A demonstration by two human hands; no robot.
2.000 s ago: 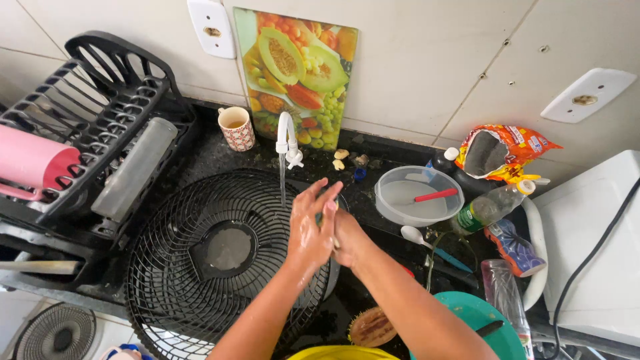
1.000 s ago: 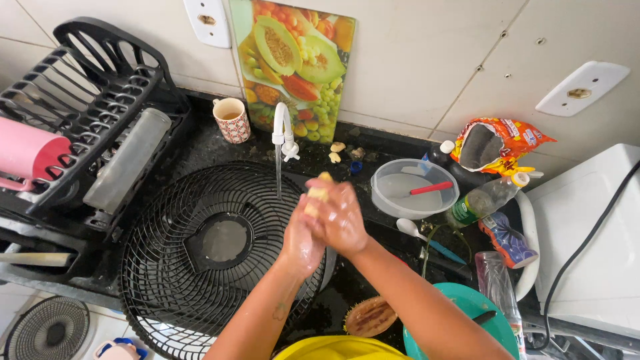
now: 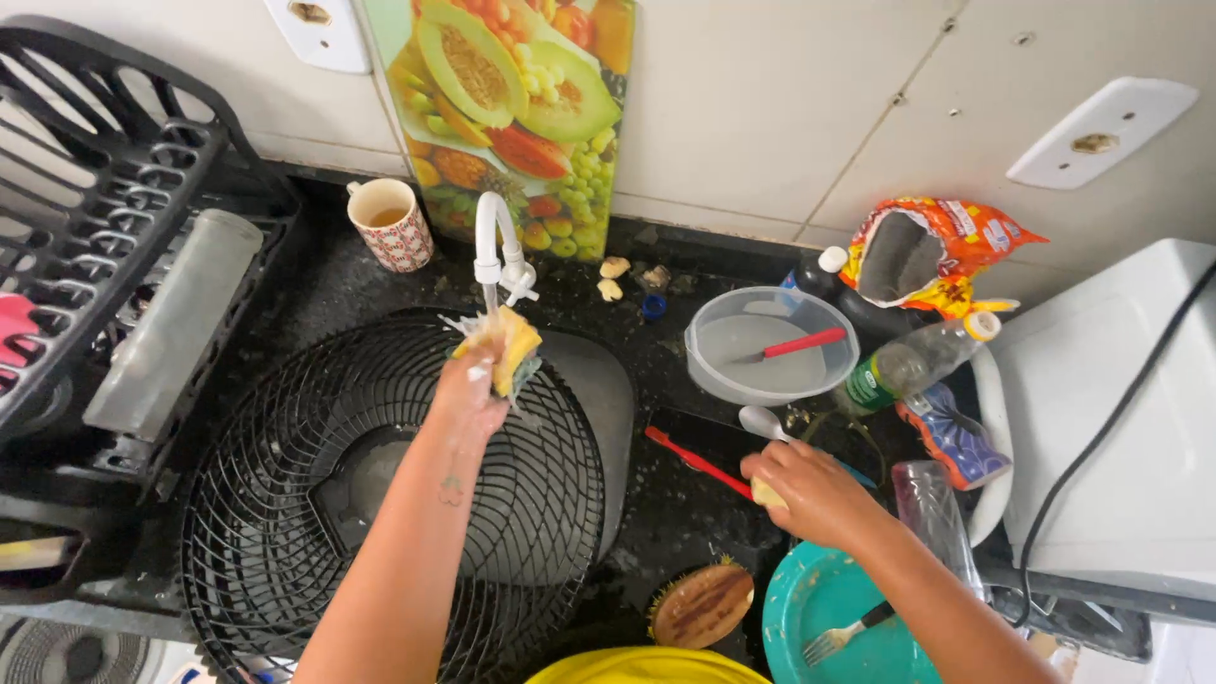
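Note:
My left hand [image 3: 475,375] holds a yellow and green sponge [image 3: 514,351] in the stream of the white tap [image 3: 494,237], above a black fan grille [image 3: 399,475] that lies over the sink. At the right, my right hand [image 3: 807,494] grips a small pale yellow piece [image 3: 766,493], perhaps soap, over the counter. It is near a red-handled utensil [image 3: 698,462] and a white spoon [image 3: 763,422]. Below the right forearm sits a teal plate [image 3: 788,608] with a fork [image 3: 845,635]. A wooden scrubbing brush [image 3: 704,605] lies left of the plate.
A black dish rack [image 3: 190,180] stands at the left, beside a patterned mug [image 3: 391,228]. A fruit-print glass board [image 3: 513,114] leans on the wall. To the right are a plastic tub [image 3: 771,370] with a red-handled knife, a bottle [image 3: 917,361], an orange bag [image 3: 983,237] and a white appliance [image 3: 1121,427].
My hands, together a second ago, are now apart. The left one has moved under the tap with the sponge; the right one has moved right, over the counter. The view sits closer to the counter.

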